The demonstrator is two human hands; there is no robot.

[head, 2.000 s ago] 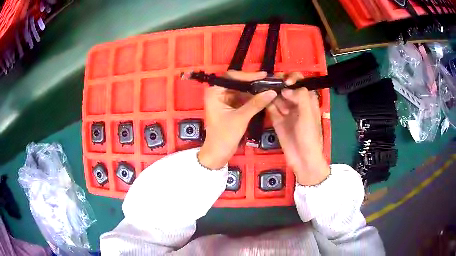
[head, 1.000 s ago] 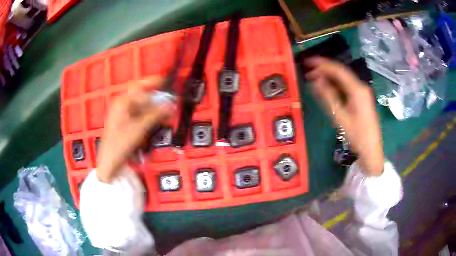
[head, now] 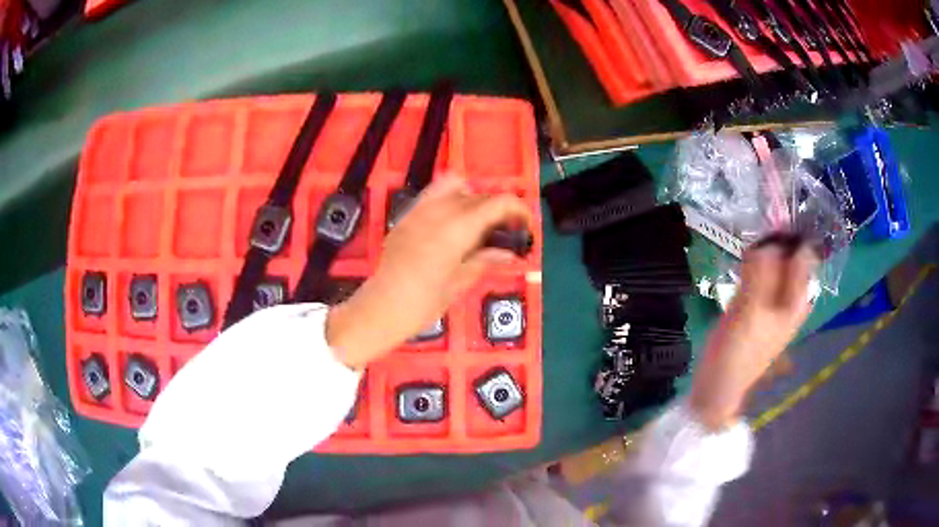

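The red compartment tray [head: 304, 445] lies in front of me with several dark watch bodies [head: 420, 402] in its lower cells. Three watches with black straps [head: 337, 218] lie lengthwise across its middle; my left arm partly hides them. My left hand [head: 438, 247] is over the tray's right part, its fingertips closed on a dark watch body [head: 507, 240]. My right hand [head: 757, 319] is blurred, right of the tray by the clear bag. A small dark thing [head: 788, 245] is at its fingertips; I cannot tell what it is.
Black strap stacks [head: 638, 247] with silvery buckles lie right of the tray. Behind are a clear plastic bag [head: 710, 180], a blue bin [head: 883, 185] and a brown-edged board [head: 535, 77] under red trays. Another clear bag [head: 31, 412] lies at left.
The view has shifted right. A third strapped watch now lies on the tray. My left hand has moved right across the tray to a watch body. My right hand has moved past the strap stacks.
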